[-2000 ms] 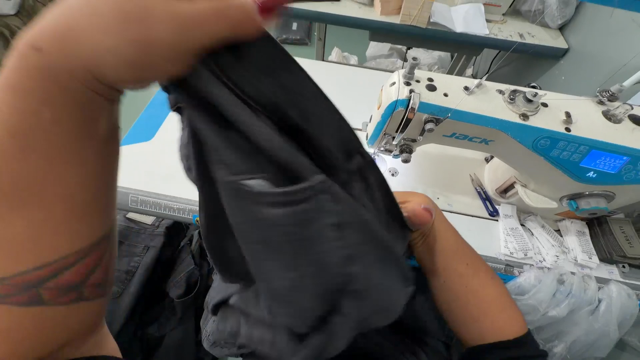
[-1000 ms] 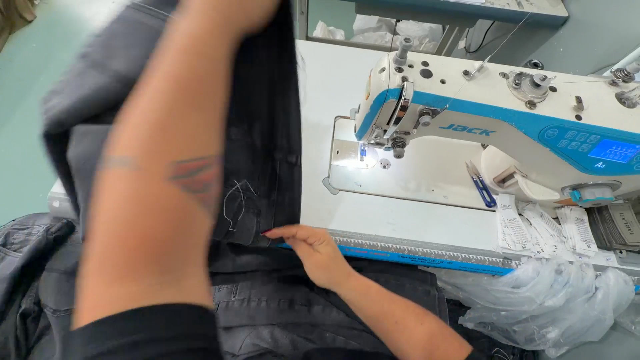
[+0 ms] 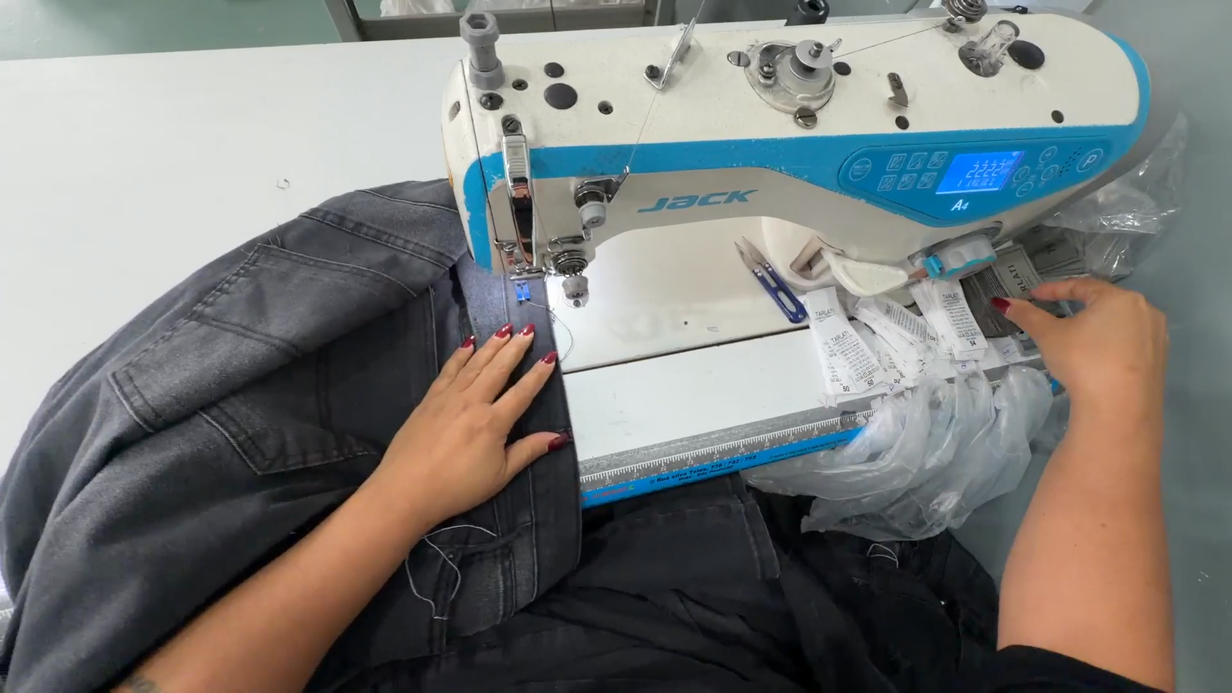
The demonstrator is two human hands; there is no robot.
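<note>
Dark grey denim trousers (image 3: 318, 318) lie across the left of the sewing table, their waistband running under the needle area of a Jack industrial sewing machine (image 3: 789, 144). My left hand (image 3: 481, 423) rests flat on the waistband with its fingers spread, just below the presser foot. At the right, my right hand (image 3: 1088, 327) has its thumb and fingertips at a pile of dark woven labels (image 3: 1011, 279); whether a label is pinched between them cannot be told. White printed care labels (image 3: 847, 346) lie left of that hand.
Blue-handled thread snips (image 3: 772, 281) lie under the machine arm. A clear plastic bag (image 3: 924, 462) hangs over the table's front edge, beside a measuring tape strip (image 3: 731, 452). More dark garments (image 3: 674, 587) lie in front of the table.
The trousers, held up at the left earlier, now lie on the table by the needle. My left hand has come down onto the waistband. My right hand has moved right, from the fabric to the labels.
</note>
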